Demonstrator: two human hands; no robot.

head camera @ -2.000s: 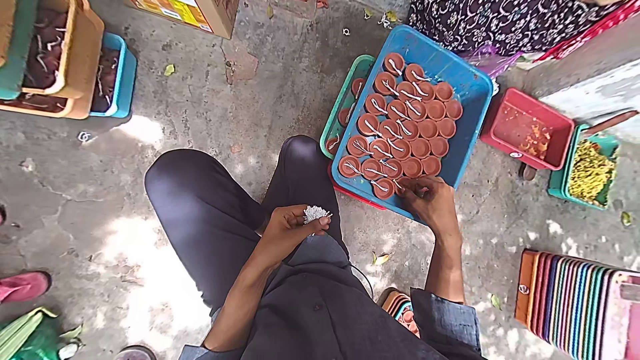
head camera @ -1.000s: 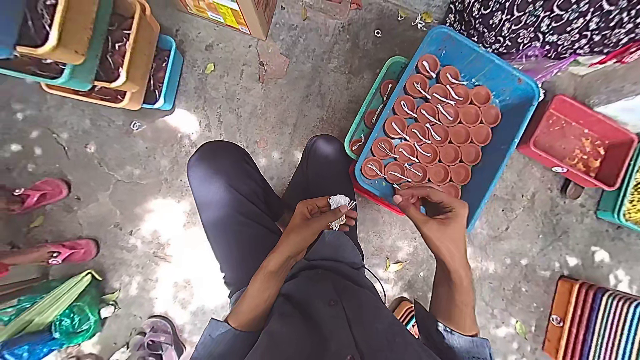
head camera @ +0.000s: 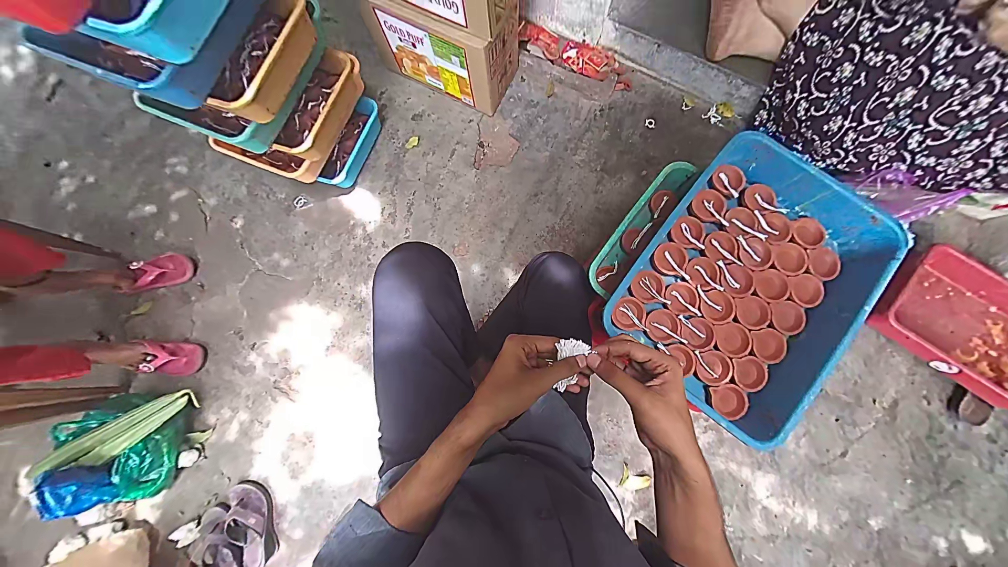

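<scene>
My left hand holds a bundle of white cotton wicks above my lap. The fingertips of my right hand meet those of the left at the bundle's edge; whether a wick is pinched between them is too small to tell. To the right, a blue plastic tub holds rows of small round clay lamps. White wicks lie in the lamps at the left and top of the tub, while those toward the lower right show bare bowls. A green tray with more wicked lamps sits partly under the tub.
Stacked plastic tubs with dark contents and white wicks stand at upper left, near cardboard boxes. A red tub is at far right. Another person's feet in pink sandals are at left, above plastic bags and loose sandals.
My right hand has moved from the lower edge of the blue tub to the wick bundle in my left hand. The view has swung left.
</scene>
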